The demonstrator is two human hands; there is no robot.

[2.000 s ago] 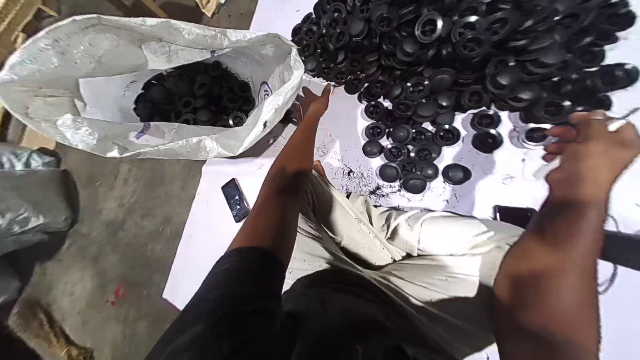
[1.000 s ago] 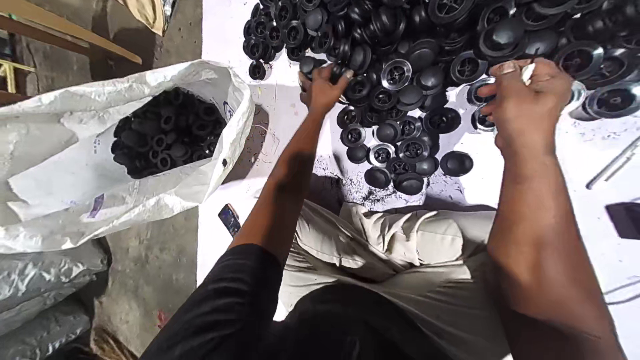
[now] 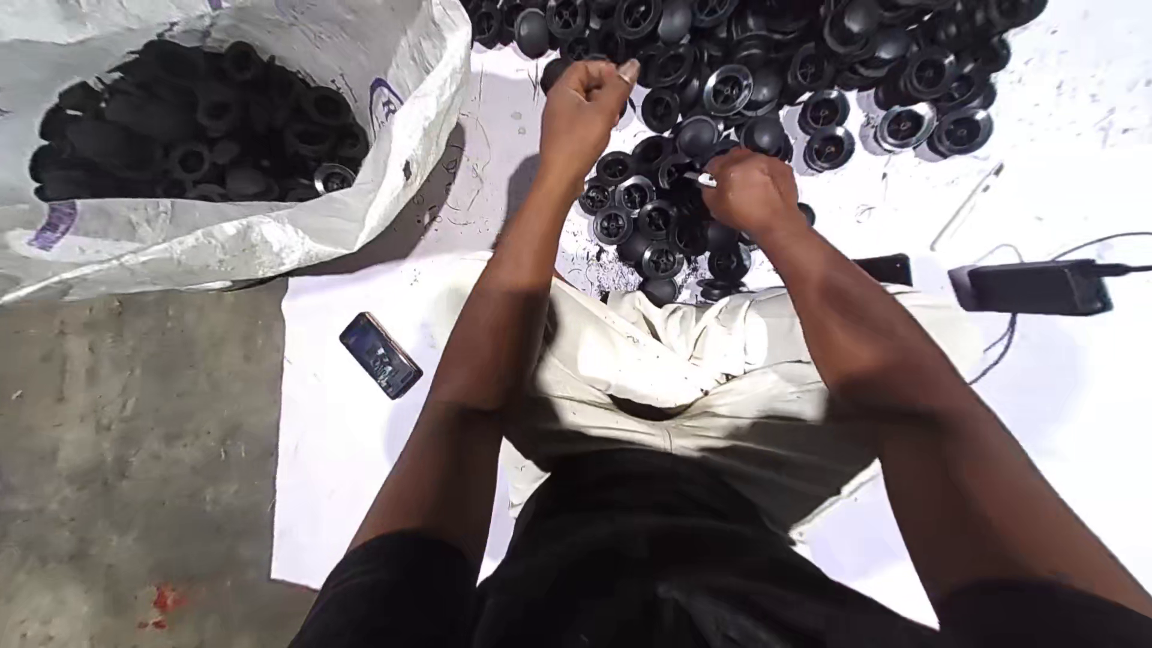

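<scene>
Black round plastic caps, some showing spoked undersides and others domed tops, lie in a large pile (image 3: pixel 765 54) at the top, with a smaller cluster (image 3: pixel 657 220) nearer my lap. My left hand (image 3: pixel 583 112) is at the pile's left edge, its fingers curled; a dark cap shows partly behind them, and whether it is held cannot be told. My right hand (image 3: pixel 751 189) is over the cluster with a small whitish tool (image 3: pixel 700 179) between its fingers. What lies beneath that hand is hidden.
An open white woven sack (image 3: pixel 297 243) with many black caps stands at the upper left. A phone (image 3: pixel 381 355) lies left of my leg on the white sheet. On the right are a thin white rod (image 3: pixel 966 207), a black power adapter (image 3: pixel 1035 286) with cables and a dark object (image 3: pixel 884 269).
My right hand has moved left and nearer, from the pile's right side to the small cluster. My left hand remains near the pile's left edge. The view has shifted.
</scene>
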